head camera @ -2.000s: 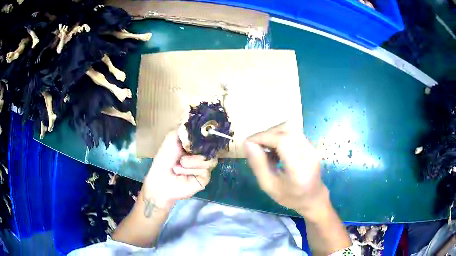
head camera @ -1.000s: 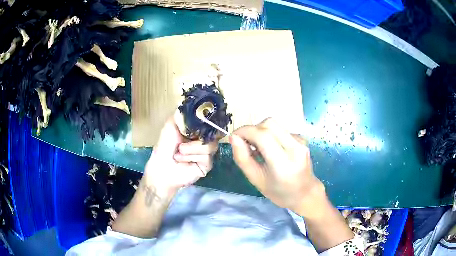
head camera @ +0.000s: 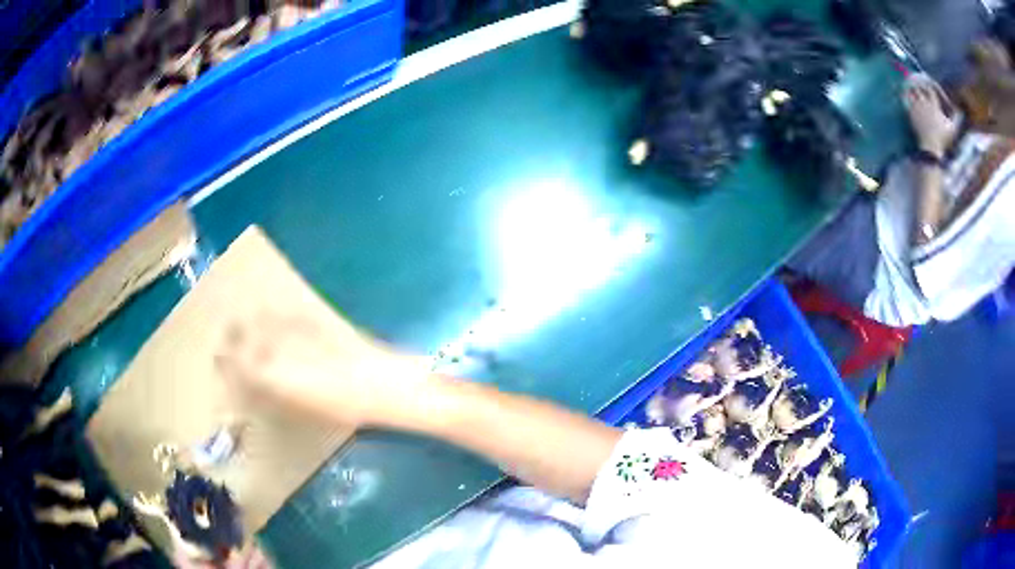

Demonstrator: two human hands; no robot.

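Observation:
The upper body part (head camera: 200, 509), with its dark ragged edge around a round opening and small beige limbs, is at the lower left. My left hand (head camera: 243, 556) is mostly cut off by the bottom edge; its fingers hold this part from below. My right hand (head camera: 284, 367) is blurred over the cardboard sheet (head camera: 262, 278), up and right of the part; whether it holds the thin applicator cannot be seen. A small whitish object (head camera: 214, 447), perhaps the glue dish, lies on the cardboard just above the part.
The far blue bin (head camera: 334, 67) holds beige and brown parts. Black feathery parts (head camera: 701, 111) lie on the green table at the far right. The lower right blue bin (head camera: 829, 422) holds beige-and-dark parts. Joined figures (head camera: 45, 489) are at the left. Another person (head camera: 946, 222) sits at the upper right.
The view has swung to the right, bringing in the lower right bin and the other person. My right hand and the pale stick are no longer at the part's opening. My left hand still holds the part.

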